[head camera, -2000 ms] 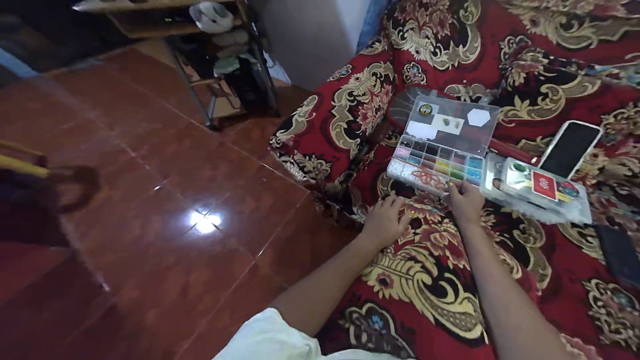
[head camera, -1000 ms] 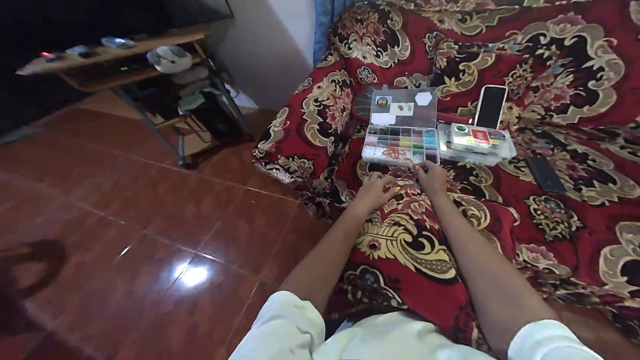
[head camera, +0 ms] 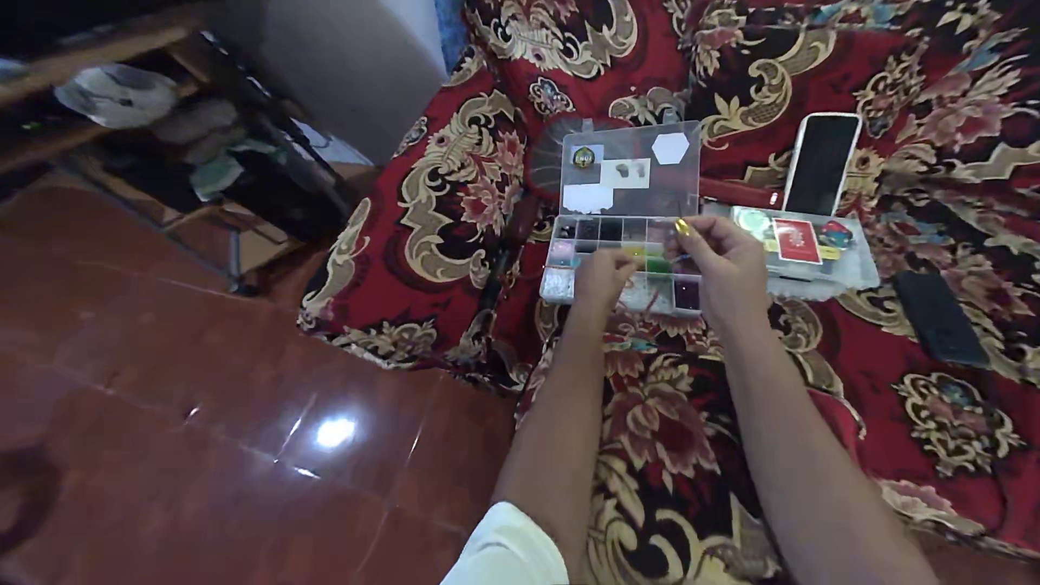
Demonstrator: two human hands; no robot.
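A clear plastic compartment box (head camera: 561, 280) holding beads of several colours lies on the patterned sofa, its lid (head camera: 630, 199) raised, with white paper pieces and a round sticker on it. My left hand (head camera: 604, 276) is over the box's middle compartments, fingertips pinched together; whether anything is between them is too small to tell. My right hand (head camera: 719, 252) is raised over the right side of the box, thumb and index finger close together, with a shiny yellow spot at the thumb. What it pinches cannot be made out.
Right of the box is another clear plastic case (head camera: 857, 264) with a red card (head camera: 798, 241) on top. A white-edged phone (head camera: 823, 162) leans behind it, and a dark phone (head camera: 942, 317) lies farther right. A wooden stand (head camera: 106, 41) with a pale bowl (head camera: 116, 95) is at left.
Both hands have moved from the box's front edge to over its compartments. The right hand is now raised higher, at the right side. The view has shifted.
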